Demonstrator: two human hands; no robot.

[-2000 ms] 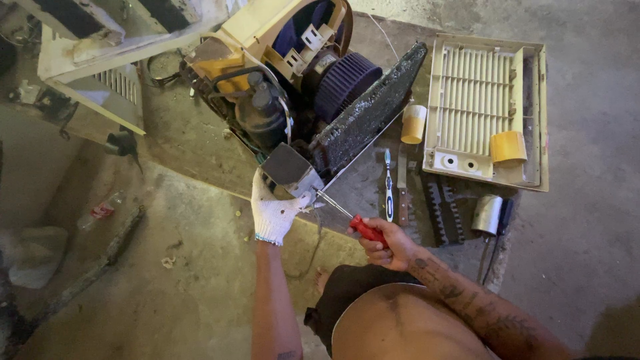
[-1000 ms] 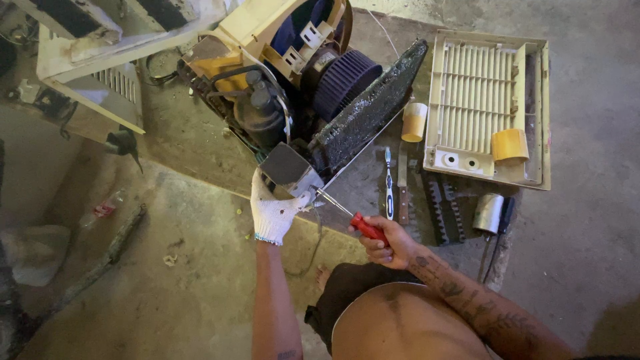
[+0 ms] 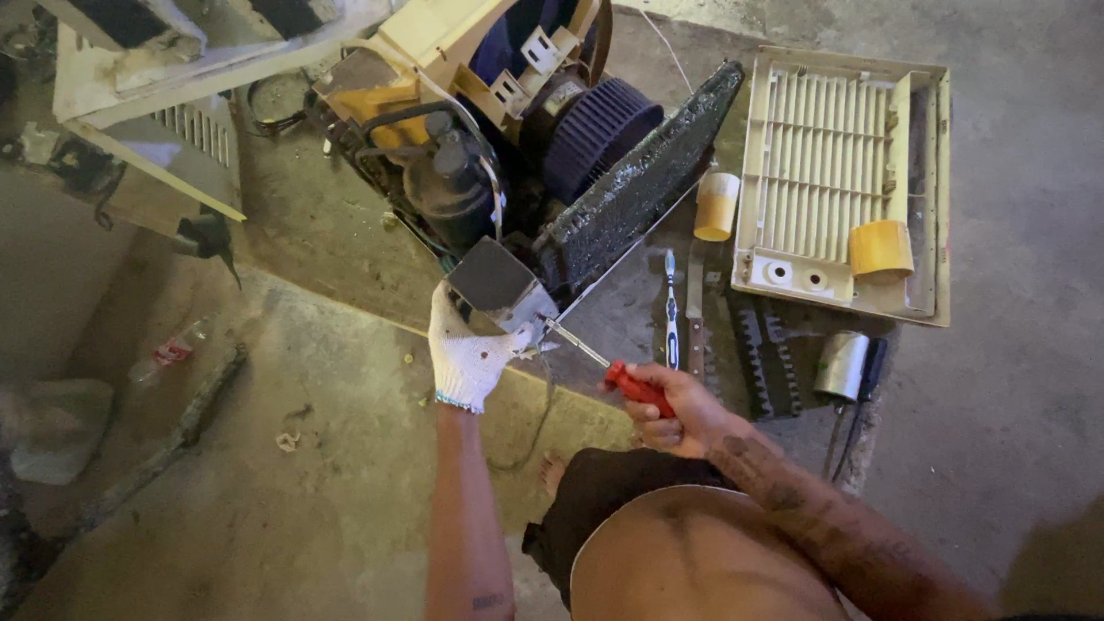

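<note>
My left hand (image 3: 467, 358), in a white knit glove, grips a boxy metal part (image 3: 494, 278) with a dark top at the near corner of an opened window air conditioner. My bare right hand (image 3: 677, 410) is closed around the red handle of a screwdriver (image 3: 640, 388). The shaft points up and left, and its tip meets the right side of the boxy part near my gloved fingers. Behind the part stand a black compressor (image 3: 447, 177), a dark blower wheel (image 3: 601, 138) and a dirty coil (image 3: 647, 177). The exact contact of the tip is too small to tell.
Right of the coil lie a yellow-and-white cylinder (image 3: 716, 207), a toothbrush (image 3: 671, 310), a knife (image 3: 695, 302), dark toothed strips (image 3: 768, 358) and a metal can (image 3: 840, 365). A cream louvred grille (image 3: 841, 181) lies beyond. A pale casing (image 3: 207, 69) stands at upper left.
</note>
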